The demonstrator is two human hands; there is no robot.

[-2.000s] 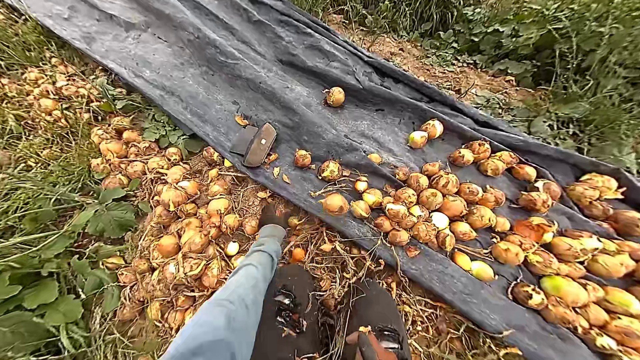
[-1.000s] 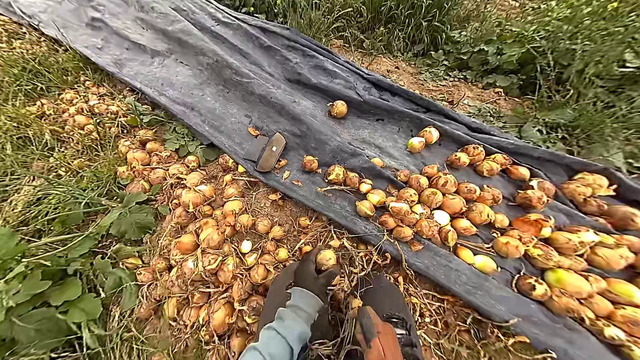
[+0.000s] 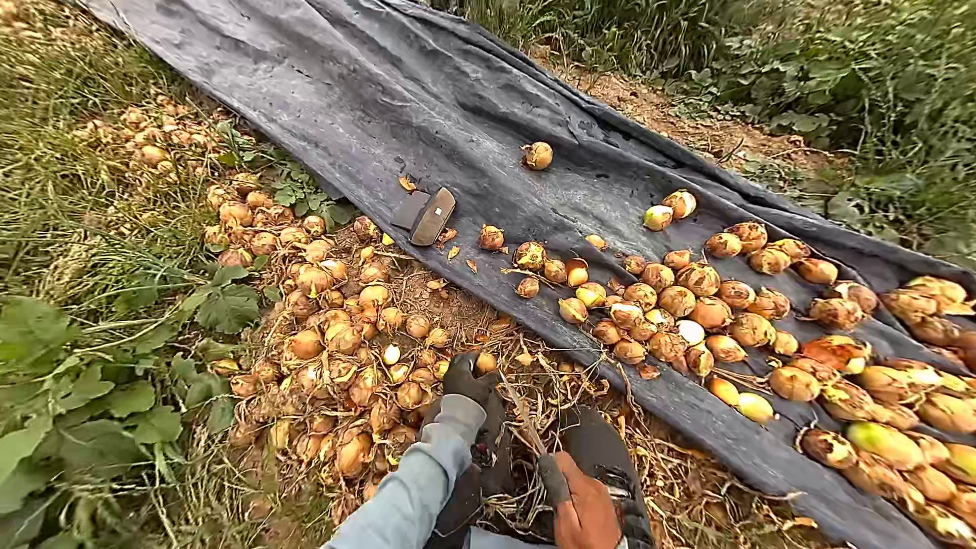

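Note:
My left hand, in a dark glove and light blue sleeve, holds a small onion at the right edge of the onion heap. Close by at the lower middle, my right hand grips the dark handle of a knife; its thin, brownish blade points up toward the held onion. Whether the blade touches the onion's dry stalk is unclear. Many onions with dry tops lie heaped on the soil to the left. More onions lie spread over a dark fabric sheet, some showing pale cut ends.
A dark, flat object like a case lies near the sheet's left edge. The sheet runs diagonally from upper left to lower right, with creases. Leafy weeds and grass border the heap. My legs are below, among dry stalks.
Between two and one seconds ago, my left hand took hold of an onion from near the heap. More onions now lie at the left end of the group on the sheet. The knife blade now shows plainly.

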